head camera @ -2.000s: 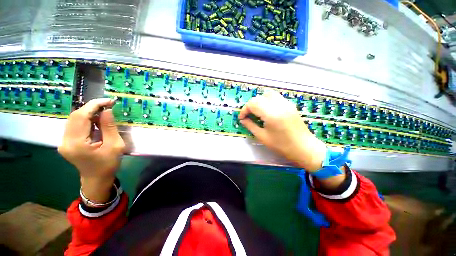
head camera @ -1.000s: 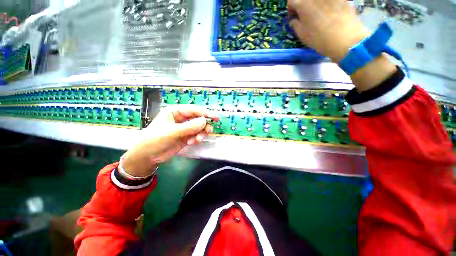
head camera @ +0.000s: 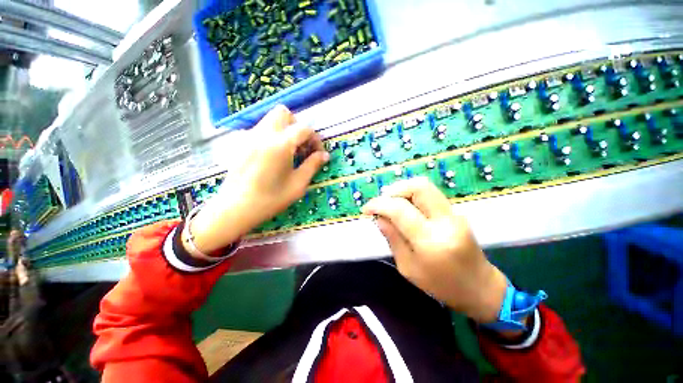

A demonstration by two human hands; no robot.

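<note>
The green circuit board panel (head camera: 494,153) lies in the long metal track, with rows of small blue and silver parts standing on it. My left hand (head camera: 262,176) is over the panel's upper row, fingertips bent together; what is between them is hidden. My right hand (head camera: 434,243) is at the panel's near edge, thumb and fingertip pinched at the lower row; a tiny dark thing seems to be at the fingertips, too small to name. The blue parts bin (head camera: 225,101) of dark capacitors (head camera: 273,56) with yellow-green stripes stands behind the left hand.
A clear plastic component tray (head camera: 161,138) with silver metal-cased parts (head camera: 146,78) lies left of the bin. The line rail (head camera: 569,213) runs along the near edge. A cardboard box (head camera: 225,348) is below at the left, and a blue frame (head camera: 648,269) at the right.
The view has turned and shifted. My right hand has come from the blue bin down to the near edge of the panel. My left hand has moved to the upper row, close below the bin.
</note>
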